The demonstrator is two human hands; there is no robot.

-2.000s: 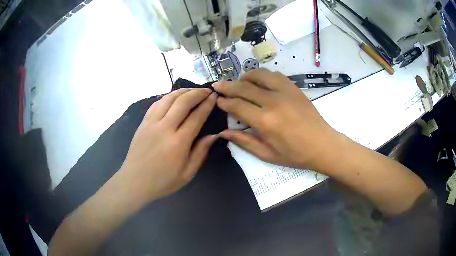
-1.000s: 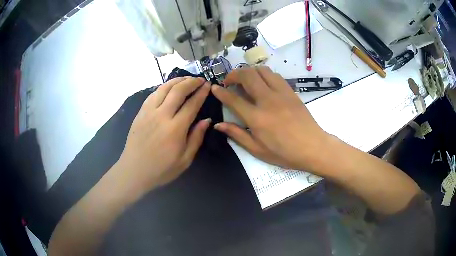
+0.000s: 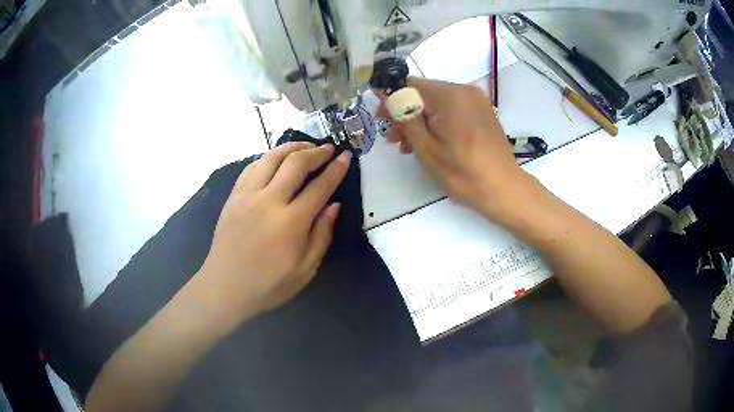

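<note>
A dark cloth panel (image 3: 338, 298) lies over the table's left and front and hangs toward me, its bunched far edge at the presser foot (image 3: 336, 129) of the white sewing machine (image 3: 302, 40). My left hand (image 3: 270, 217) lies on the cloth, its fingertips gripping the edge just in front of the foot. My right hand (image 3: 459, 141) is off the cloth, right of the needle, with curled fingers partly behind the machine's cream knob (image 3: 405, 105). Whether it holds anything is hidden. Thread snips (image 3: 529, 146) show partly beyond my right wrist.
Right of the machine head are a white paper slip (image 3: 459, 44), a red and black pencil (image 3: 493, 56), a wooden-handled tool (image 3: 590, 111) and a long dark-handled tool (image 3: 599, 72). A printed ruler scale (image 3: 475, 278) runs along the front table edge.
My right hand has left the cloth and moved up and right to the cream knob, uncovering the bed plate and now covering most of the snips. My left hand stays at the foot.
</note>
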